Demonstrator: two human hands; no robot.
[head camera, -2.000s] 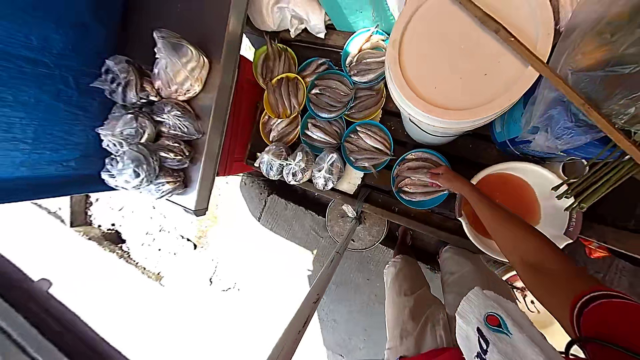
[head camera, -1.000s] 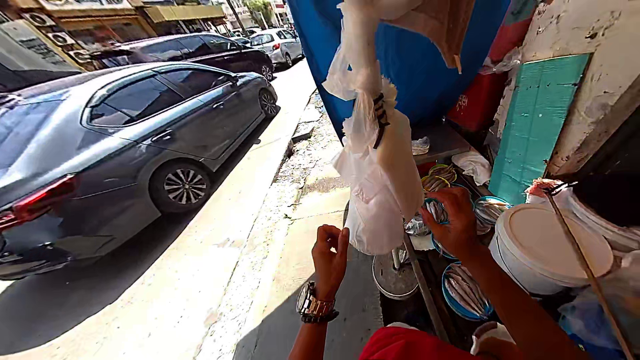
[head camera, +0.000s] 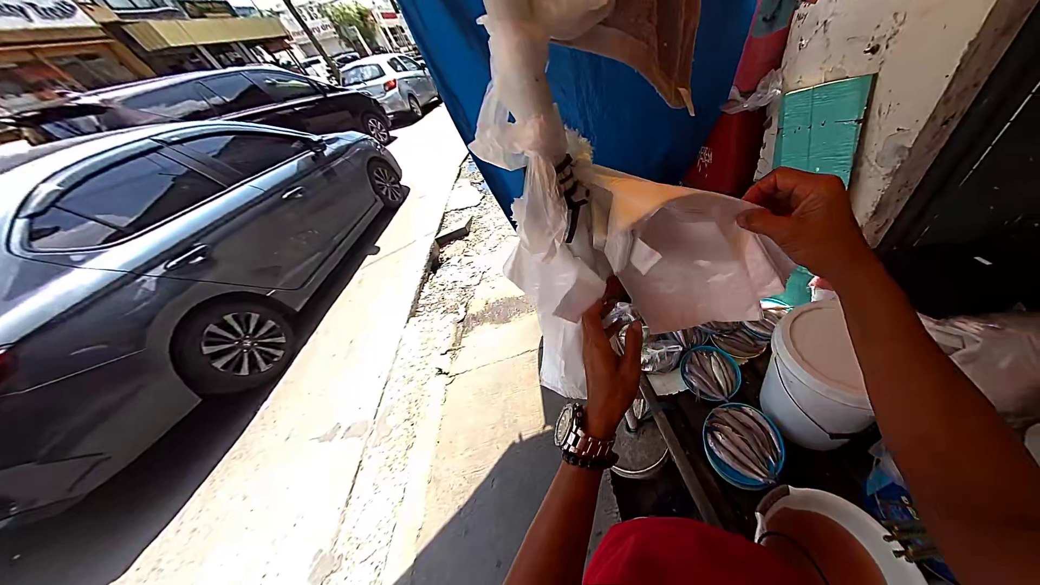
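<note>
A bundle of white plastic bags (head camera: 552, 219) hangs in front of me, tied with a dark strip. My right hand (head camera: 800, 215) pinches the outer corner of one translucent plastic bag (head camera: 691, 256) and holds it stretched out to the right of the bundle. Under the bundle, my left hand (head camera: 609, 366) is raised with thumb and fingers apart, its fingertips at the hanging plastic; whether they grip it is hard to tell. A wristwatch (head camera: 581, 439) is on the left wrist. Below the stretched bag, small fish (head camera: 741, 443) lie in a blue bowl, with more bowls of fish behind.
A lidded white bucket (head camera: 816, 374) stands right of the bowls. Nearer me is a white basin (head camera: 853, 528) of reddish liquid. A pole (head camera: 678, 455) slants beside the bowls. A blue tarpaulin (head camera: 642, 114) hangs behind the bags. Parked cars (head camera: 203, 244) line the road at left.
The view has swung up from the fish bowls to the hanging bags. Since one second ago, my right hand has moved up and right and has taken hold of a bag's corner, now stretched out.
</note>
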